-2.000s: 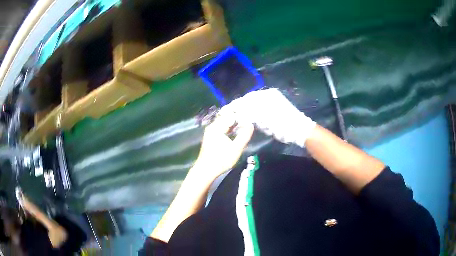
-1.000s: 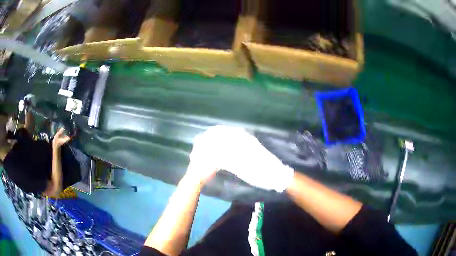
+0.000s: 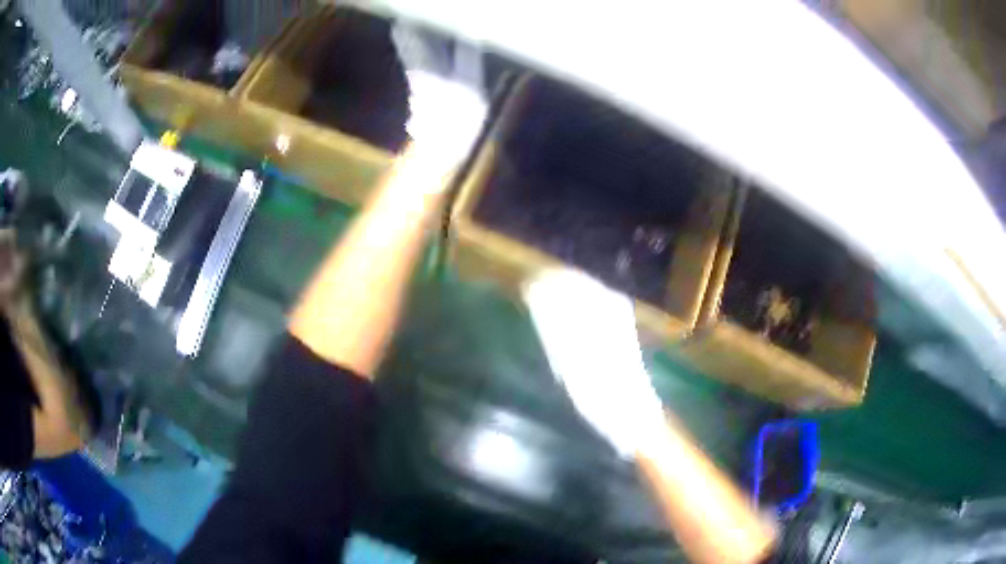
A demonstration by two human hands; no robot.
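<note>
My left hand (image 3: 445, 119), in a white glove, reaches up over the cardboard boxes (image 3: 485, 251), close below the white shelf edge. Its fingers are blurred, and I cannot tell what it holds. My right hand (image 3: 590, 353), also gloved, is at the front wall of the middle box. Its fingers are not distinct, and no workpiece shows in it. The boxes hold dark parts, with some small lighter pieces.
The blue-rimmed tray (image 3: 812, 457) lies at lower right on the green mat, with a slim metal shaft (image 3: 844, 534) beside it. A black-and-white device (image 3: 140, 226) and a silver bar (image 3: 218, 264) are at left. Another person's arm (image 3: 50, 375) is at the left edge.
My hands have parted and moved up from the near side of the mat to the boxes, the left one farther. The view has shifted, bringing the white shelf edge in.
</note>
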